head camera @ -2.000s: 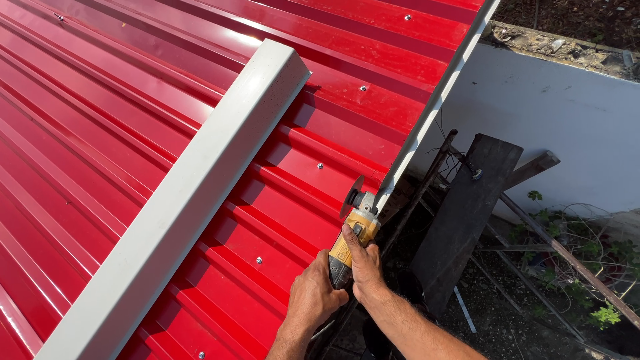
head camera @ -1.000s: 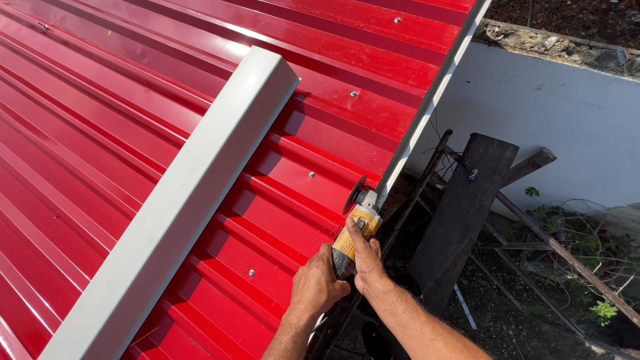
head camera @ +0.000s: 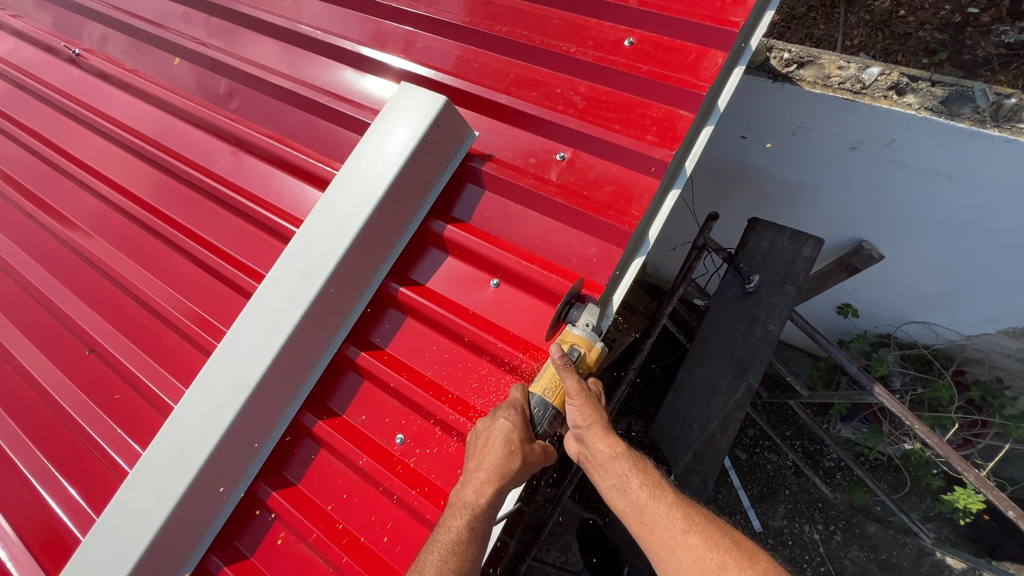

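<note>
A yellow angle grinder (head camera: 565, 370) is held in both hands at the lower edge of the red corrugated metal roof (head camera: 512, 204). My left hand (head camera: 506, 445) grips the dark rear of its body. My right hand (head camera: 582, 408) is wrapped around the body from the right, thumb lying on top. The grinder's cutting disc (head camera: 566, 309) stands on edge at the sheet, close to the pale metal edge strip (head camera: 640, 248). Sparks spray over the roof below and left of the disc. Whether the disc's lower rim is in the metal is hard to tell.
A long pale grey metal box profile (head camera: 296, 320) lies across the roof ribs, left of my hands. Roofing screws (head camera: 494, 283) dot the sheet. Beyond the edge are a dark plank (head camera: 736, 352), rusty metal bars (head camera: 888, 400), a white wall (head camera: 856, 176) and plants (head camera: 920, 384) lower down.
Sparks now fly over the roof sheet; none are plain in the earlier frames. Both hands still hold the grinder near the roof edge. The view has shifted slightly.
</note>
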